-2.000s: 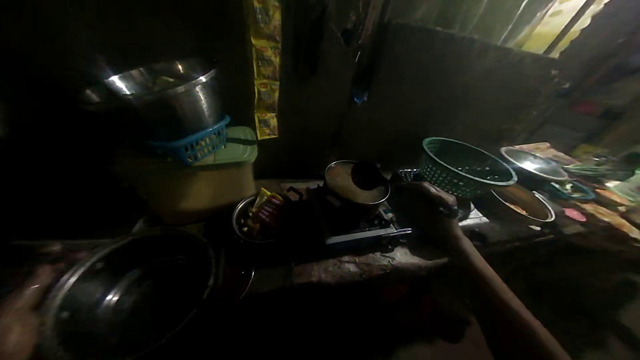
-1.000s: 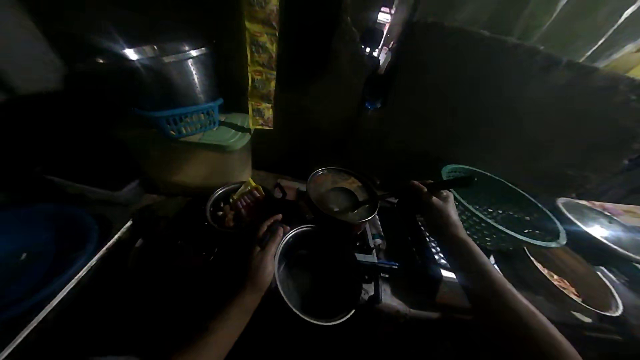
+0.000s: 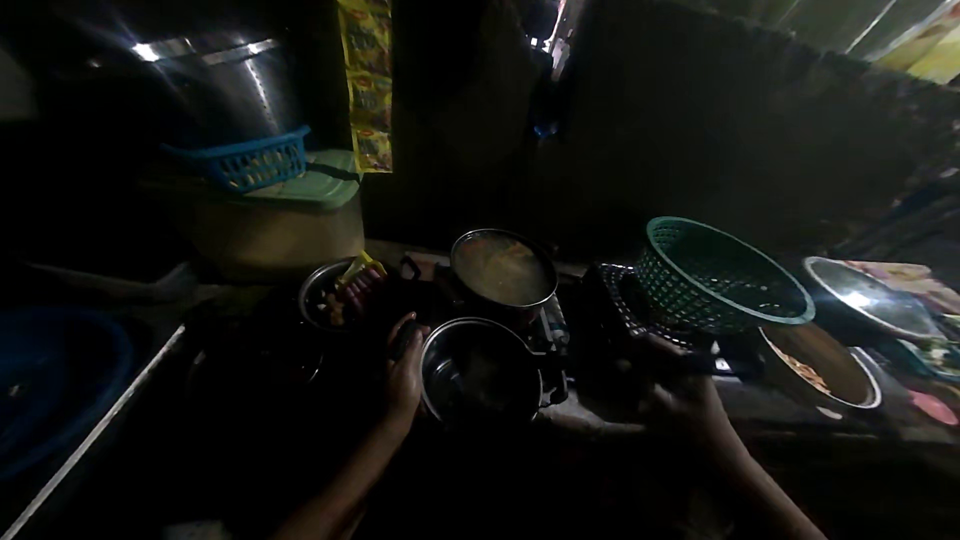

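My left hand grips the dark side handle of a metal pot, which looks nearly empty inside. Just behind it, a round pan with pale, cloudy liquid stands on the stove. On the right, my right hand is blurred in front of a green plastic colander; it is closed around a dark handle, and the rest of that utensil is too dark to make out. A bowl with small food pieces and a yellow and red packet is left of the pan.
At the back left, a blue basket and a large metal pot rest on a green-lidded box. Yellow sachets hang beside them. A pan with food and a shiny lid lie at the right. A blue basin is far left.
Two seconds ago my left hand was at the far left by a large dark vessel; a second ago it held the pot by the stove. My right hand has moved away from the pan, nearer me.
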